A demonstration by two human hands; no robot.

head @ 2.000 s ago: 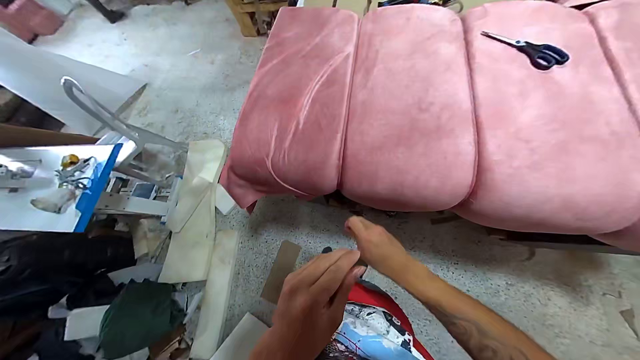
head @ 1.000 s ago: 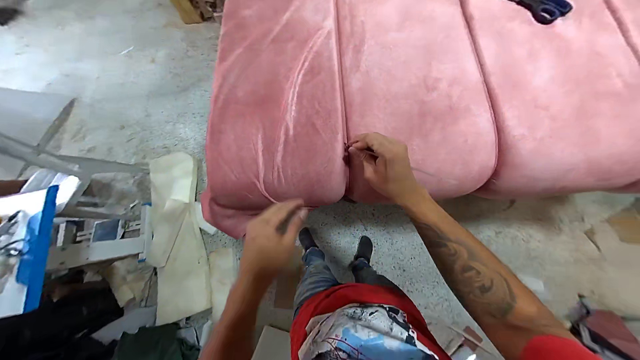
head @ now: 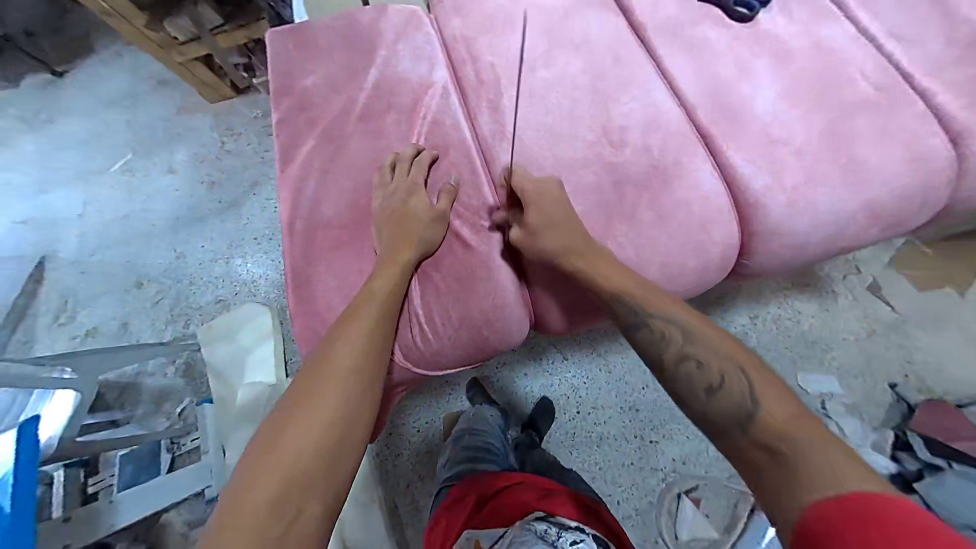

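Note:
A channelled cushion in pink velvet (head: pixel 640 152) fills the upper middle and right of the head view. My left hand (head: pixel 412 202) lies flat on its leftmost section, fingers apart, beside the seam. Across the seam, my right hand (head: pixel 541 217) is closed around a long thin metal rod or needle (head: pixel 518 91), which stands up from the fist. Its lower end is hidden by the fingers and the fold. Dark-handled scissors (head: pixel 738 8) rest on the cushion at the top edge, partly out of view.
A wooden frame (head: pixel 191 49) stands at the upper left. Pale foam strips (head: pixel 244 358) lie on the floor at the left, near a grey metal frame (head: pixel 130 496) and a blue edge (head: pixel 27 480). Fabric scraps (head: pixel 945 435) and a clear round container (head: pixel 705 511) are at the lower right.
My left hand has come up from the cushion's front edge onto its left section. My right hand stays at the seam, where the long thin rod now shows upright. The view has shifted.

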